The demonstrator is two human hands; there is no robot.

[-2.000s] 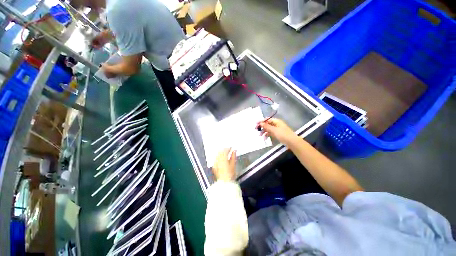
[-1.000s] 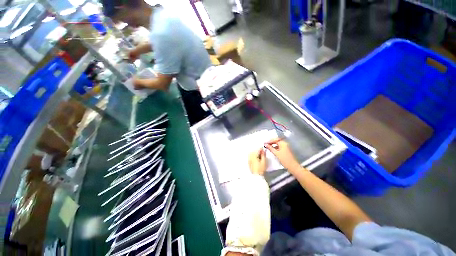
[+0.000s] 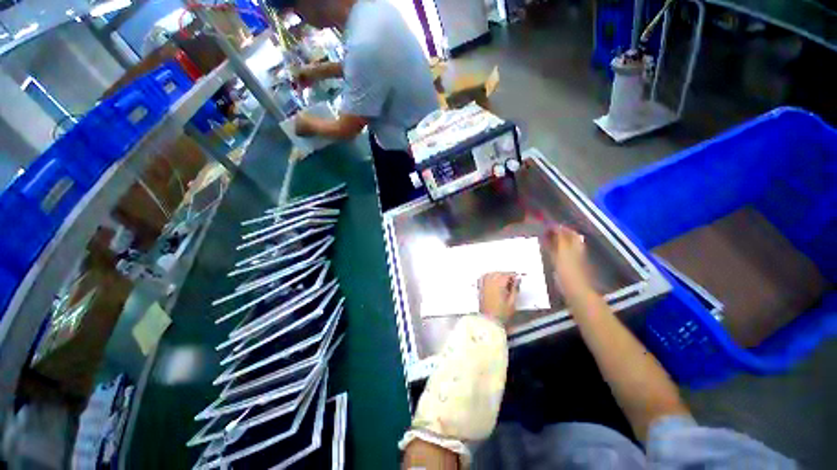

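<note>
A solar panel (image 3: pixel 459 275) lies white back up on the test box (image 3: pixel 404 326). My left hand (image 3: pixel 500 296) is over the right part of the panel, fingers bent around a tiny dark thing, maybe a lead end; I cannot tell if it is gripped. My right hand (image 3: pixel 564 250) is blurred, just right of the panel over the box top, near the red test leads (image 3: pixel 537 218); what its fingers hold cannot be made out. The bench meter (image 3: pixel 466 165) stands at the box's far edge.
An overlapping row of panels (image 3: pixel 275 317) lies on the green bench (image 3: pixel 362 275) to the left. A blue crate (image 3: pixel 684 340) with a brown liner (image 3: pixel 743 266) and a panel edge stands right. A coworker (image 3: pixel 390 73) stands ahead. Blue bins (image 3: pixel 55 188) are on the shelf at left.
My right hand has moved away from my left hand, to the right off the panel. My left hand stays at the panel. The view has turned, shifting the scene right.
</note>
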